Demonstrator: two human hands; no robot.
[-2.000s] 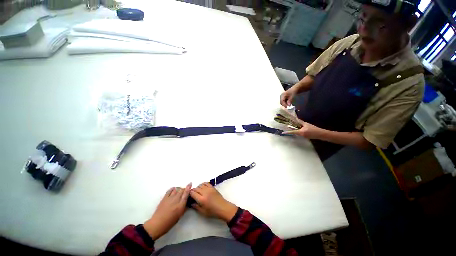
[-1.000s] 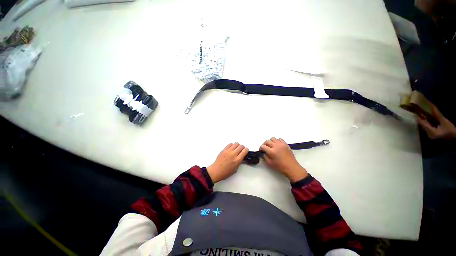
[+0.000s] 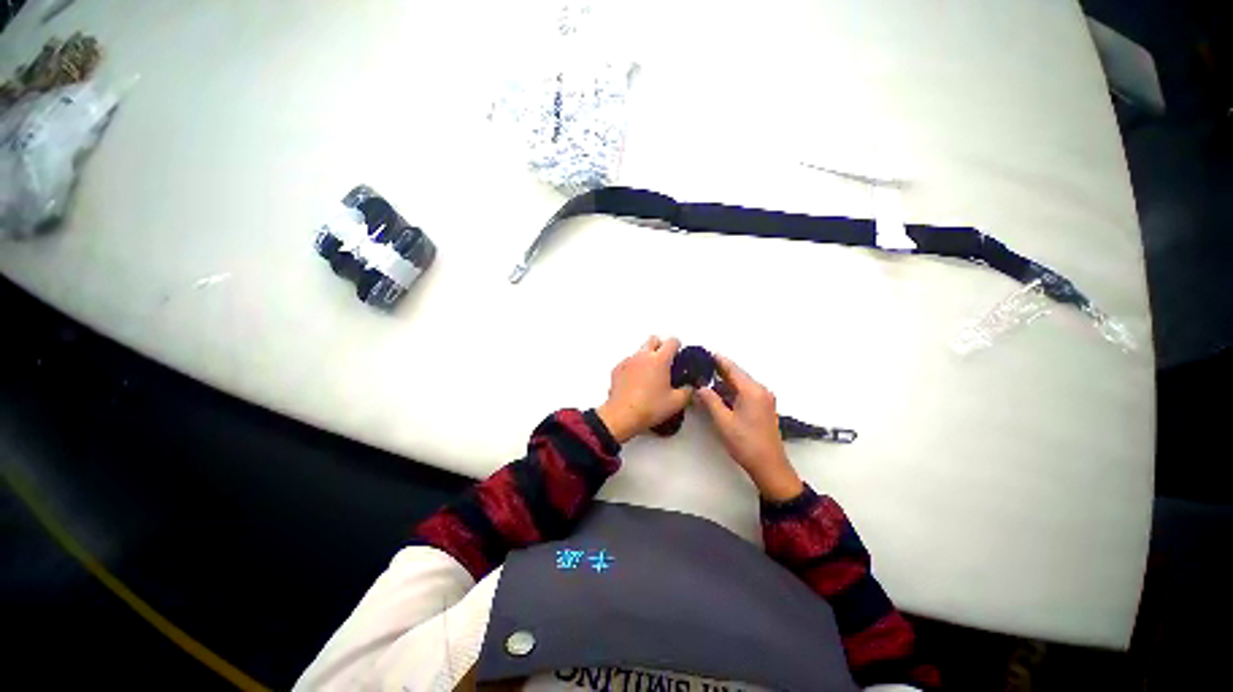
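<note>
A black strap is partly rolled into a small round coil between my two hands, near the table's front edge. My left hand holds the coil from the left. My right hand holds it from the right, fingertips against it. The strap's unrolled end comes out right of my right hand and ends in a silver metal hook. A second black strap lies stretched across the table beyond my hands, with a white paper band on it and clear plastic at its right end.
Black rolled bundles with white bands lie to the left. A clear bag with white contents lies beyond the long strap. Clear plastic and tan straps are at the far left. The white table's edge curves along the right.
The view has swung right and down. The strap in my hands now shows as a round coil, with a shorter free end. The other person's hand and tan roll have left the view.
</note>
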